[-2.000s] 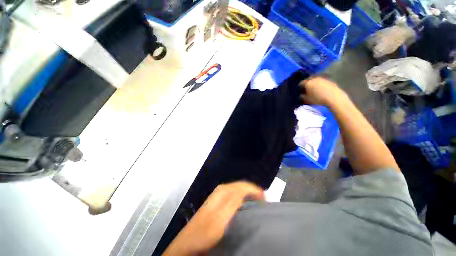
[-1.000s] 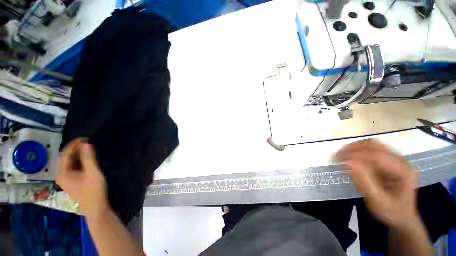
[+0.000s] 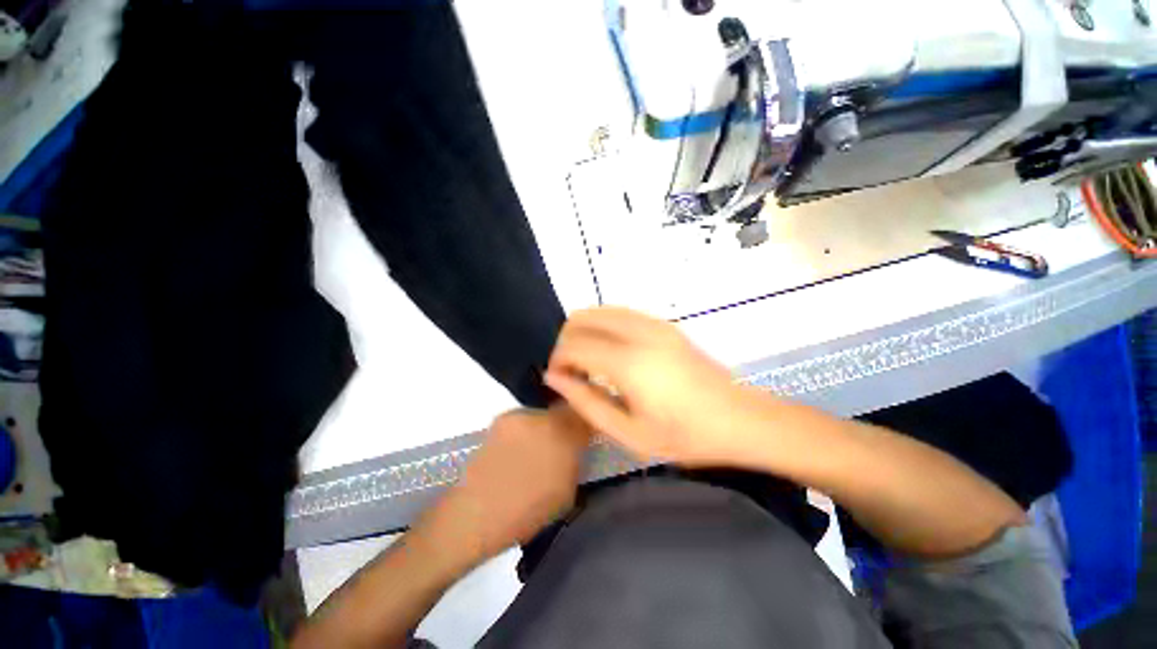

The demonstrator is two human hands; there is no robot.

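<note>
A long black knit piece (image 3: 431, 216) runs from the large black heap (image 3: 178, 292) at the left down to my hands near the table's front edge. My right hand (image 3: 641, 380) pinches the end of this piece between thumb and fingers. My left hand (image 3: 527, 463) is close against it, just below and left; its fingertips are partly hidden, and whether it grips the cloth is unclear. The sewing machine (image 3: 812, 89) stands behind and to the right, with its needle area (image 3: 711, 209) beyond my right hand and no cloth under it.
Thread snips (image 3: 996, 256) lie on the table right of the needle area. An orange and green coil (image 3: 1123, 209) is at the right end. The ruler strip (image 3: 888, 351) runs along the front edge. A black bundle (image 3: 977, 437) and blue crate (image 3: 1104, 469) are at the right.
Both hands have come together at the table's front edge. A black piece now stretches from the heap to them. The view has shifted, with the machine now more fully seen.
</note>
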